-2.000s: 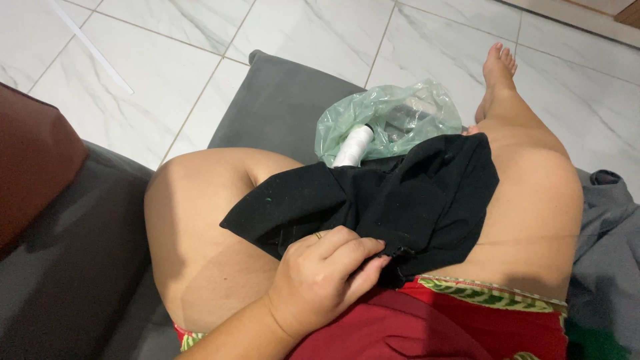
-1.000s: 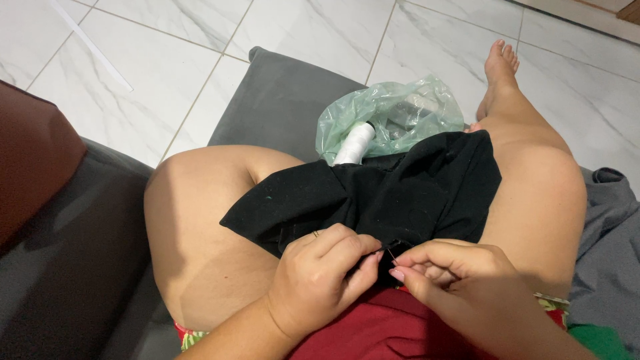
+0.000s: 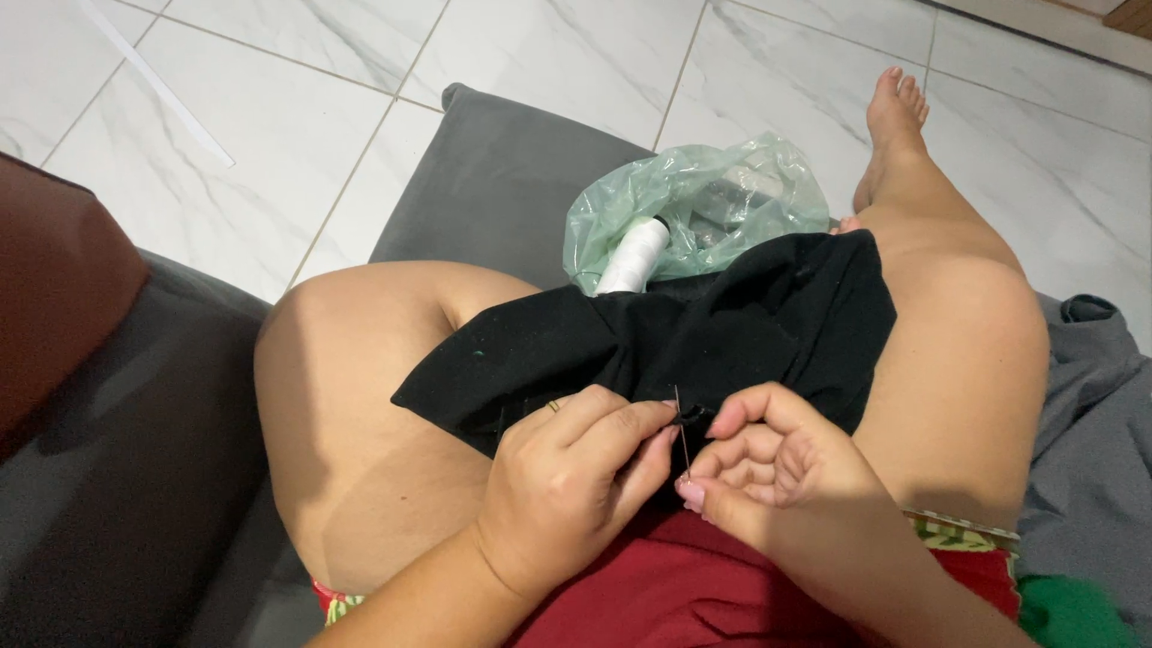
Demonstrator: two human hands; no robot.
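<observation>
A piece of black fabric [image 3: 720, 333] lies across my thighs. My left hand [image 3: 585, 468] pinches its near edge between thumb and fingers; a ring is on one finger. Just to the right, my right hand [image 3: 774, 477] holds the lower end of a thin sewing needle [image 3: 683, 441] at the thumb tip. The needle stands nearly upright beside the left fingertips, its upper end against the black fabric. Any thread on it is too fine to make out. Past the fabric, a spool of white thread [image 3: 635, 256] leans at the mouth of a green plastic bag [image 3: 702, 193].
A grey cushioned seat [image 3: 504, 171] is under the bag. Grey cloth [image 3: 1089, 432] lies at the right, with green material [image 3: 1071, 612] below it. A brown cushion [image 3: 54, 288] stands at the left. On the tiled floor [image 3: 270, 180] is a white strip [image 3: 157, 81].
My right hand, out of view two seconds ago, came in from the lower right to the fabric edge. The needle now shows plainly at its fingertips. My left hand keeps its pinch.
</observation>
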